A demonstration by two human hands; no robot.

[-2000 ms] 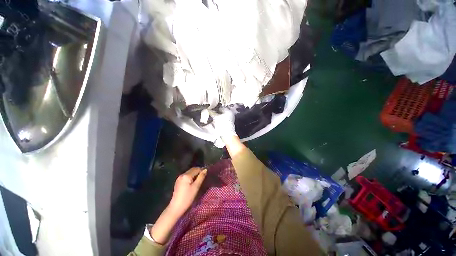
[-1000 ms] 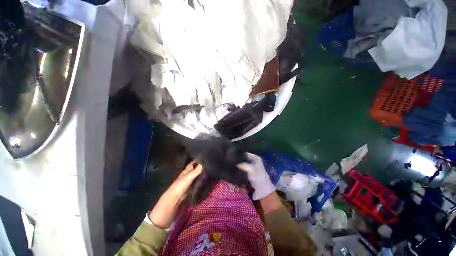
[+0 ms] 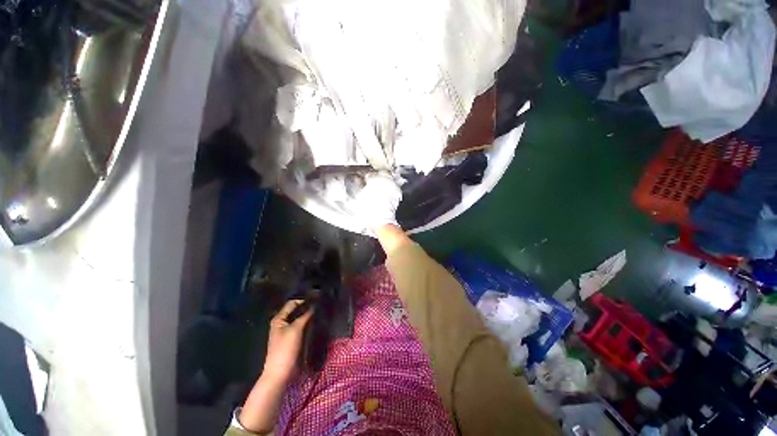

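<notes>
My left hand (image 3: 288,332), bare, holds a limp bundle of black cut pieces (image 3: 328,294) over my lap. My right hand (image 3: 380,197), in a white glove, reaches into the round white tub (image 3: 503,166) at the lower edge of the cream heap (image 3: 366,77). Its fingers merge with the pale pieces, so whether it grips anything cannot be told. A black folded piece (image 3: 439,192) lies in the tub just right of the glove.
A white machine or table body (image 3: 162,255) with a shiny curved panel stands at left. Blue crate (image 3: 545,328) with white scraps, red crate (image 3: 630,341) and orange crate (image 3: 682,183) are at right on the green floor. Cloth heaps lie at upper right.
My right hand has left the black bundle at my lap and moved up into the tub. My left hand has kept black pieces and moved slightly left and down.
</notes>
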